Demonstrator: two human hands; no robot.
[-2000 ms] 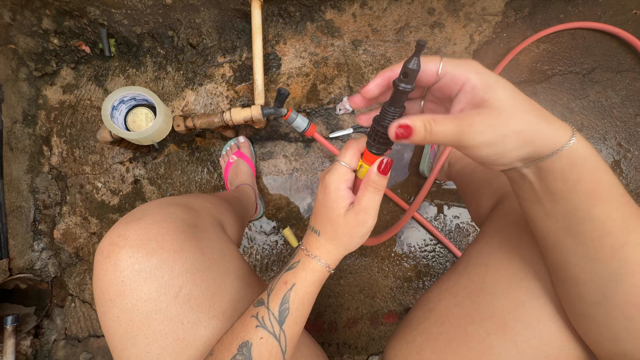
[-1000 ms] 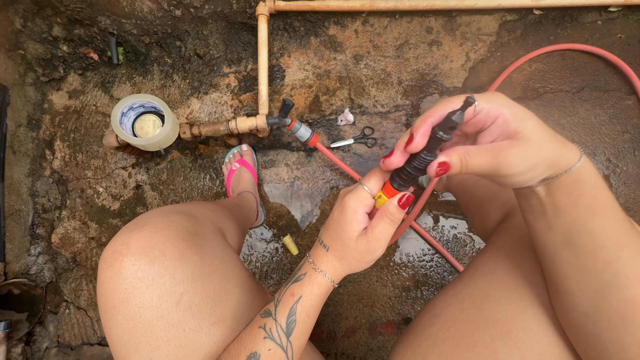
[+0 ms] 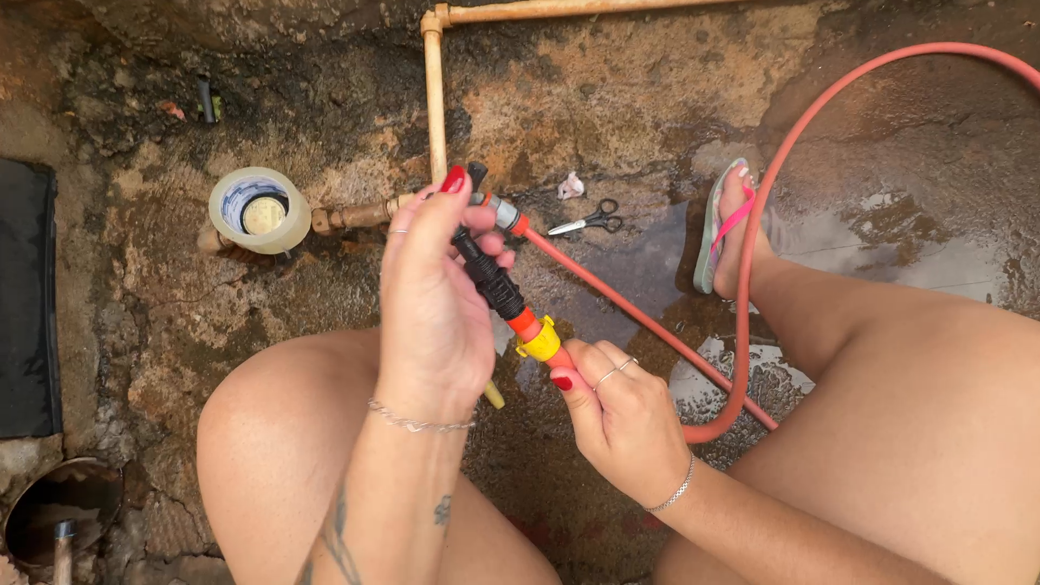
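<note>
A black hose nozzle (image 3: pixel 496 284) is fitted at the end of a salmon-coloured hose (image 3: pixel 746 325), with an orange ring and a yellow collar (image 3: pixel 539 340) around the hose just below it. My left hand (image 3: pixel 443 292) is around the nozzle's upper part, its palm partly turned up and some fingers behind the nozzle. My right hand (image 3: pixel 621 410) pinches the hose right below the yellow collar. Behind my left fingers, a grey and orange hose connector (image 3: pixel 505 214) joins the other stretch of hose to the pipework.
On the wet, rough ground lie black-handled scissors (image 3: pixel 600 218), a crumpled whitish scrap (image 3: pixel 571 186) and a small yellowish piece (image 3: pixel 494 396). A roll of clear tape (image 3: pixel 294 223) rests on the brown pipe fitting (image 3: pixel 366 214). A beige pipe (image 3: pixel 435 97) runs upward. An open drain (image 3: pixel 61 504) is at lower left.
The hands have swapped places: my left hand has moved from the collar up to the nozzle, and my right hand from the nozzle down to the hose. The yellow collar now shows uncovered.
</note>
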